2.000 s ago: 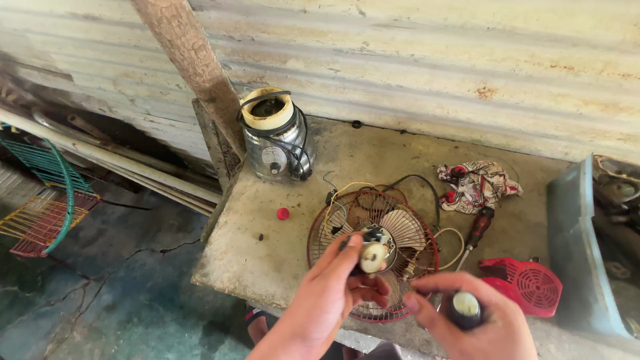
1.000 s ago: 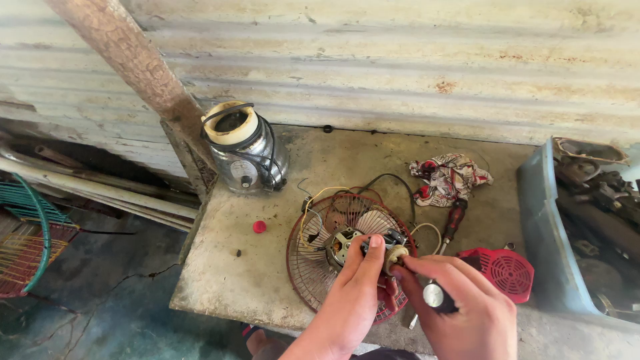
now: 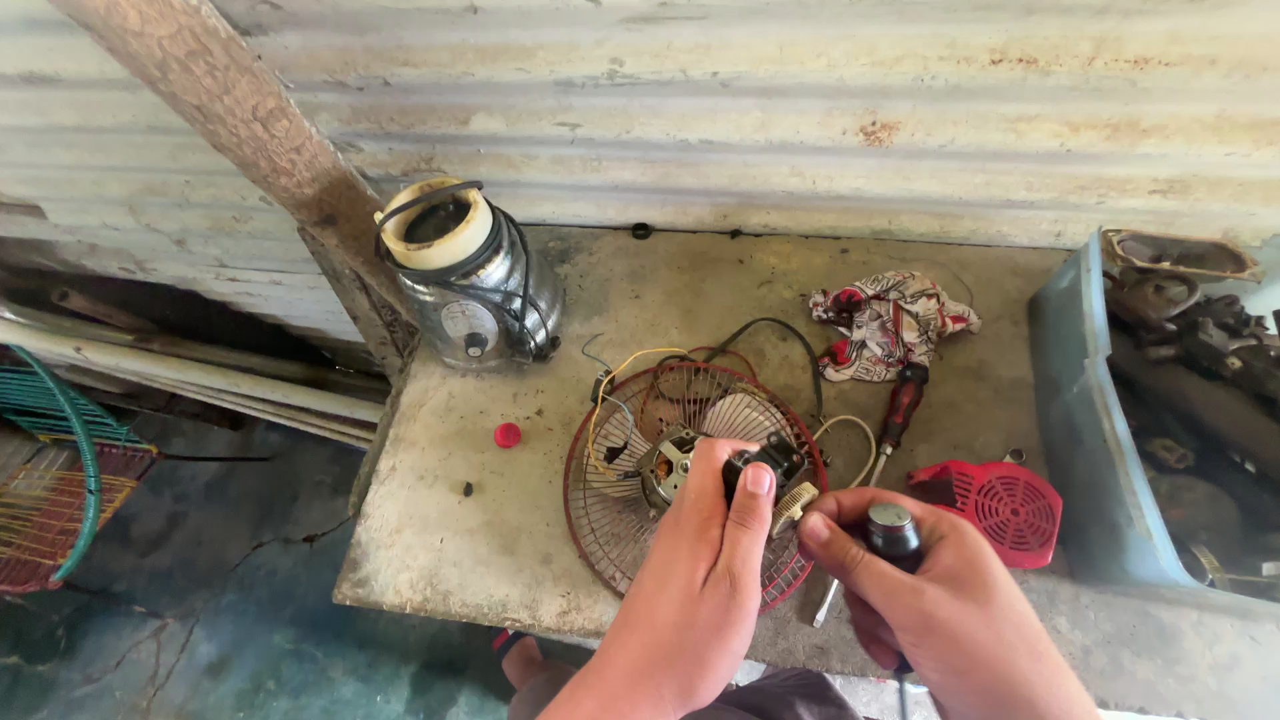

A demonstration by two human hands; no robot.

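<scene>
My left hand (image 3: 700, 560) grips a small black housing (image 3: 768, 465) above the fan. A cream plastic gear (image 3: 792, 508) sits at the housing's right side, with the fingertips of my right hand (image 3: 925, 580) at it. That same hand holds a black-handled tool (image 3: 893, 535) in its palm, its thin metal shank pointing down. Beneath lies a round fan grille with a red rim (image 3: 572, 500), blades inside it and an electric motor (image 3: 668, 468) on top. Yellow, white and dark wires run from the fan. A red-and-black screwdriver (image 3: 905, 405) lies to the right, partly behind my right hand.
A silver appliance (image 3: 480, 320) wrapped in black cord stands back left on the concrete slab (image 3: 430, 540). A red cap (image 3: 508, 435), a patterned rag (image 3: 885, 320) and a red vented cover (image 3: 1015, 510) lie about. A blue bin (image 3: 1080, 400) of parts stands right; a corrugated metal wall is behind.
My hands have come together at the cream gear, which two seconds ago showed at my left hand, apart from my right. The black-handled tool has stayed in my right hand.
</scene>
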